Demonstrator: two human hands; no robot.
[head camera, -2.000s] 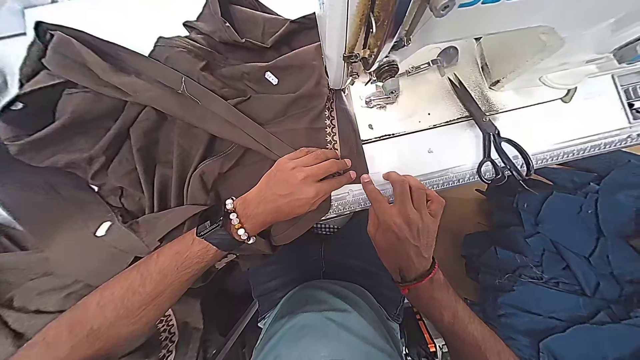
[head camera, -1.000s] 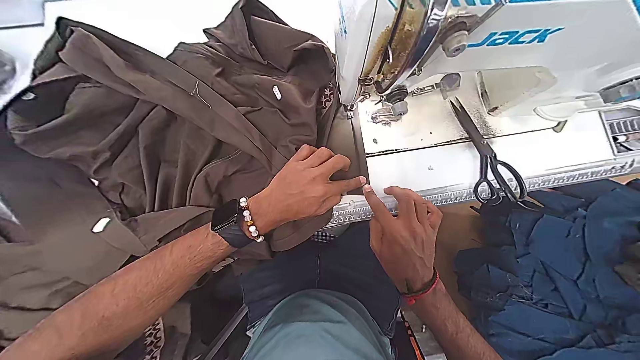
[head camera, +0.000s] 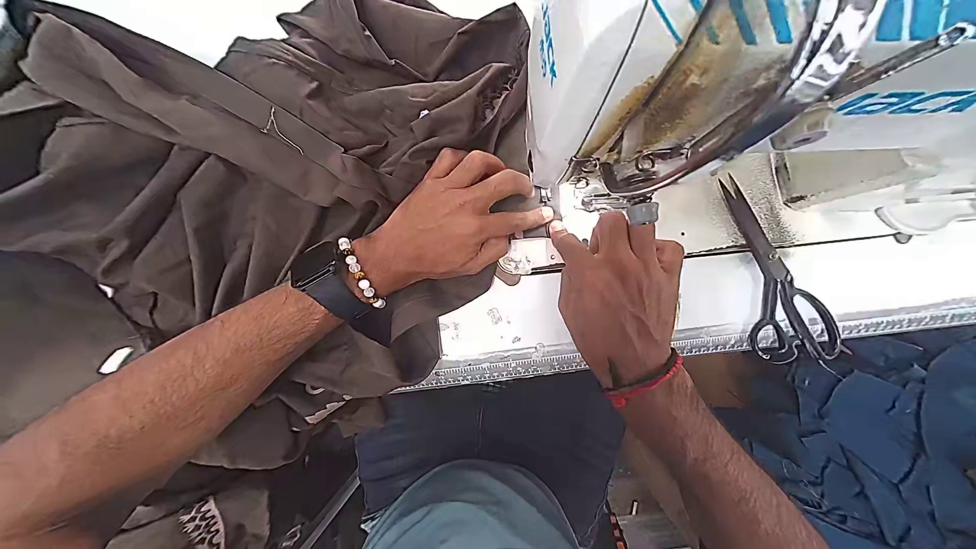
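A grey-brown garment (head camera: 252, 175) lies in folds on the left, its edge reaching under the head of a white Jack sewing machine (head camera: 602, 84). My left hand (head camera: 457, 221) rests palm down on the cloth, index fingertip beside the needle area. Close to that fingertip, my right hand (head camera: 621, 290) has its index finger at the cloth's edge, its other fingers bent over the machine bed near the presser foot. Whether the right fingers pinch the cloth is hidden. Black-handled fabric scissors (head camera: 778, 282) lie to the right with blades slightly apart.
A measuring tape strip (head camera: 526, 366) runs along the front edge of the white table. Crumpled dark blue fabric (head camera: 877, 419) lies at the lower right, below that edge. My lap is directly under the table front.
Both hands have moved from the table's front edge up to the needle area, and the garment's edge has moved with them. The view has come closer to the machine.
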